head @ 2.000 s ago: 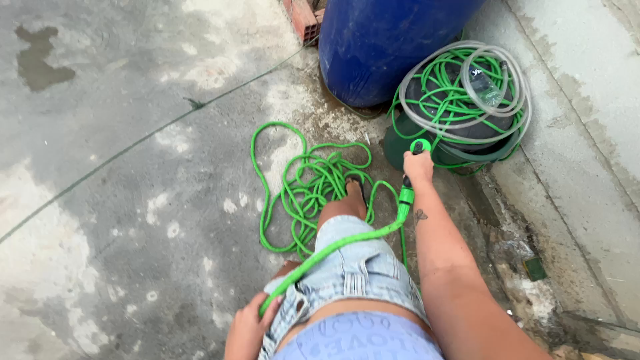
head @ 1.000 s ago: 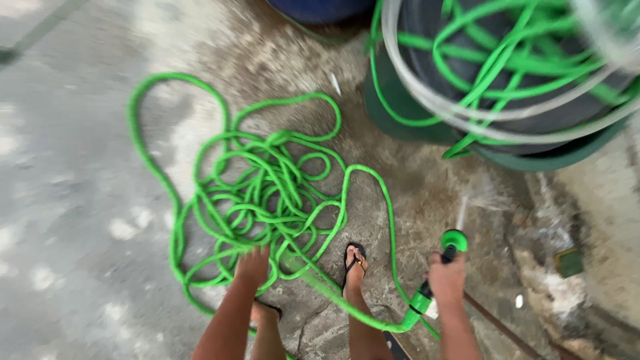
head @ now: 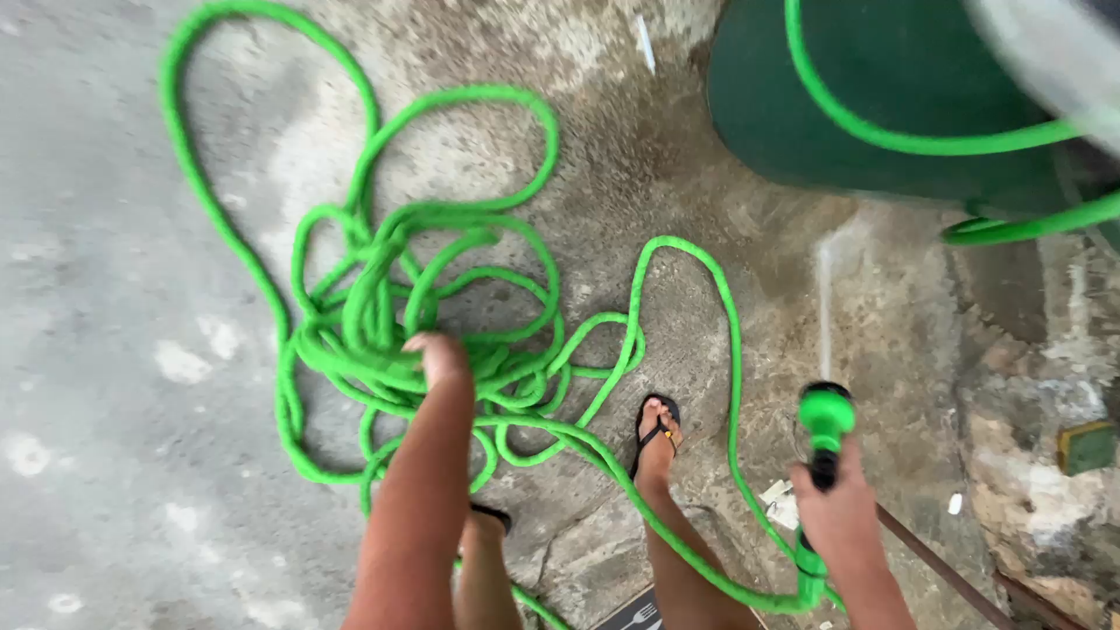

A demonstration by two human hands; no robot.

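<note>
A green fabric-covered garden hose (head: 733,350) lies in tangled loops on the concrete floor. My left hand (head: 440,357) reaches down into the middle of the pile and grips a bunch of its loops, the fingers partly hidden. On the right, my right hand (head: 836,499) holds a green and black hose spray nozzle (head: 825,420) by its handle. A thin stream of water (head: 824,306) comes from the nozzle head, pointing away from me. From the base of the nozzle, the hose runs left toward the pile.
A dark green tub (head: 840,96) with more hose over its side stands at the upper right. My feet in black flip-flops (head: 658,429) are just below the pile. A brown rod (head: 941,569) lies at the lower right, near rough broken concrete.
My left hand, at my hip two seconds ago, has come down to the hose pile and gathered loops. The right hand has lowered from beside the tub. The view has moved much closer to the floor.
</note>
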